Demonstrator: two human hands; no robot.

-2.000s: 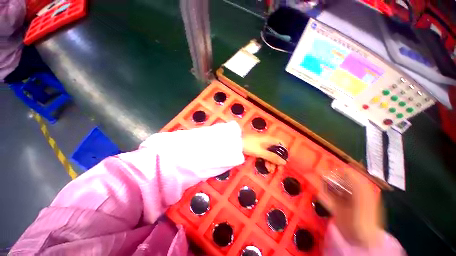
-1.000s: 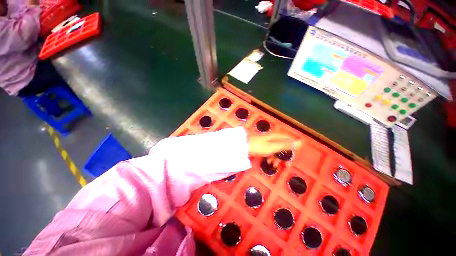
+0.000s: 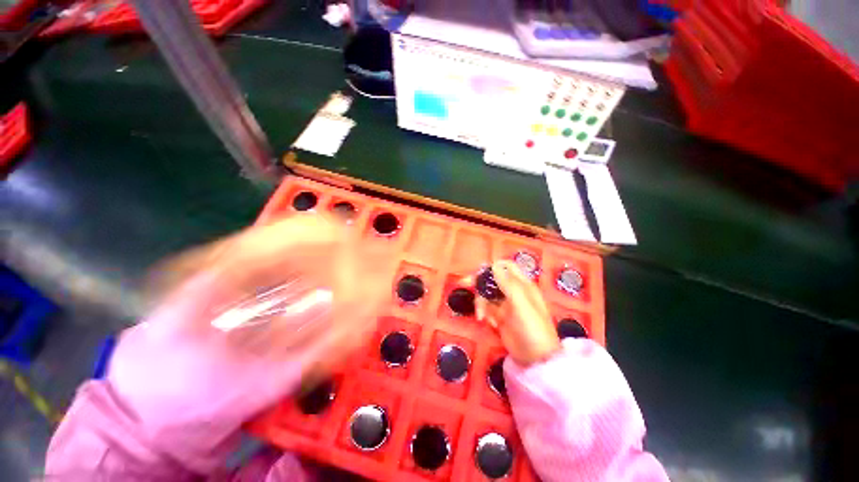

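Observation:
The orange-red compartment tray (image 3: 482, 401) lies in front of me, with round silver-rimmed parts in its pockets. Most show a dark face, such as one part (image 3: 452, 362) near the middle. Two at the far right edge show a light face, one of them here (image 3: 570, 280). My left hand (image 3: 292, 282) is strongly blurred above the tray's left side. Bright silver streaks at it look like a round part in its grip. My right hand (image 3: 518, 311) holds a dark round part (image 3: 489, 283) between its fingertips, low over the right side. My left hand and sleeve hide the tray's left pockets.
A brown edge strip (image 3: 424, 204) runs along the tray's far side. Beyond it stand a cream bench tester (image 3: 509, 94), paper slips (image 3: 610, 202) with a dark stick, and a whitish card (image 3: 325, 132). A metal post (image 3: 202, 89) rises at the left; red bins (image 3: 763, 89) stand far right.
The view has swung right. My left hand has lifted from the pockets and moved left. My right hand, out of view one second ago, is back over the tray with a part.

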